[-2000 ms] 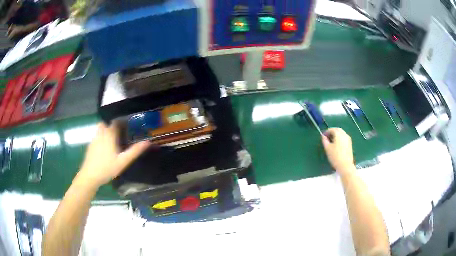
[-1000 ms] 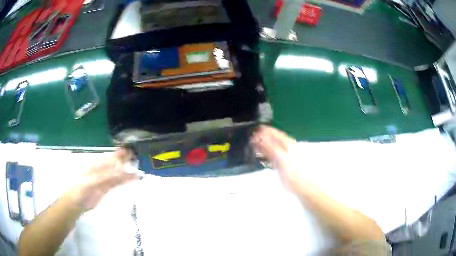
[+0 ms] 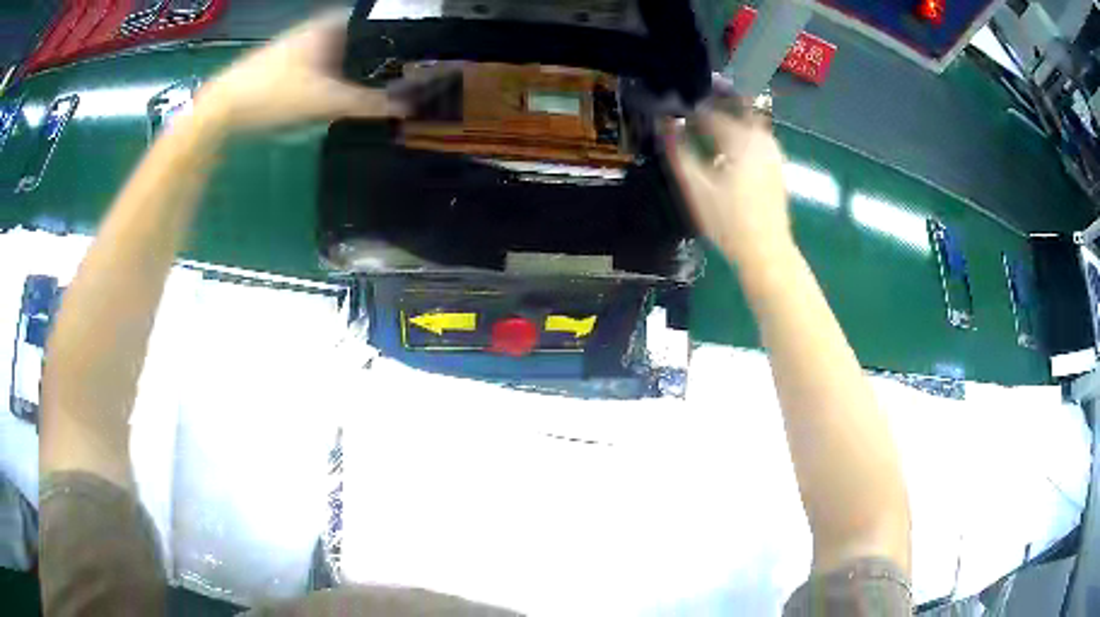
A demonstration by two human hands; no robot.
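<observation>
The orange-brown fixture sits in the black press base, its pale window showing and no blue patch visible on it. My left hand is blurred, its thumb reaching to the fixture's left end; its fingertips are hard to see. My right hand is raised at the right side of the press, fingers bent by the dark edge. Whether either hand holds a phone frame cannot be told.
Phone frames lie on the green belt at right and left. A red tray is upper left, a red sign and control box upper right. A front label panel faces the white covering.
Both hands have risen from the press's lower front corners to the sides of the fixture. The blue patch seen on the fixture before no longer shows. The view has shifted.
</observation>
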